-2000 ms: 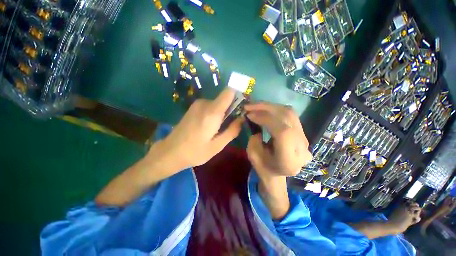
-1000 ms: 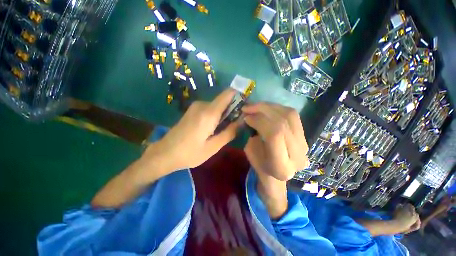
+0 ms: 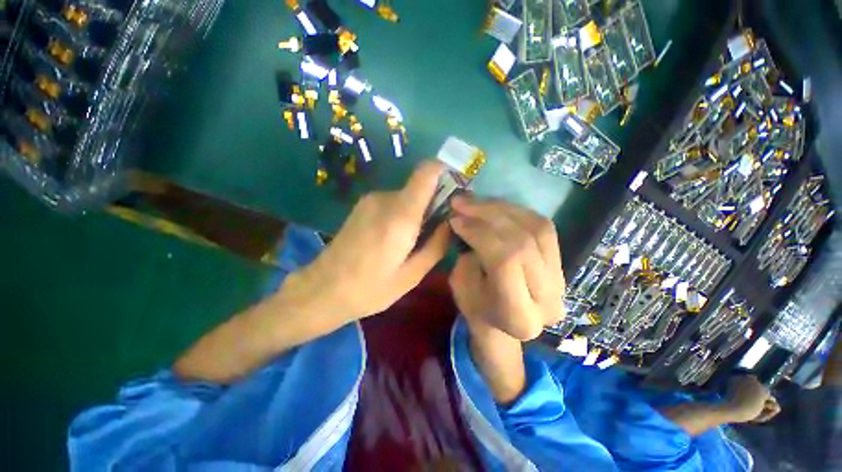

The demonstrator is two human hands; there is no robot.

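Note:
My left hand (image 3: pixel 374 241) grips a frame assembly (image 3: pixel 441 198) between thumb and fingers, a little above the green mat. A white tab with a gold-orange end (image 3: pixel 462 157) sticks out at its far end. My right hand (image 3: pixel 508 263) is at the frame's right side, its thumb and fingertips close together against it. Whether the right fingers hold a small part or tool is hidden. A loose pile of flex-tail modules (image 3: pixel 337 111), black with gold-orange tails and white strips, lies beyond my left hand.
A loose frame pile (image 3: pixel 572 69) lies on the mat beyond my right hand. A black compartment tray (image 3: pixel 706 217) full of frames stands at right. A clear blister tray (image 3: pixel 92 111) is at left. Another person's hand (image 3: pixel 743 401) shows at the lower right.
Both hands stay at the frame. The dark piece that showed below my right fingertips two seconds ago is now out of sight. The right fingers have curled slightly differently.

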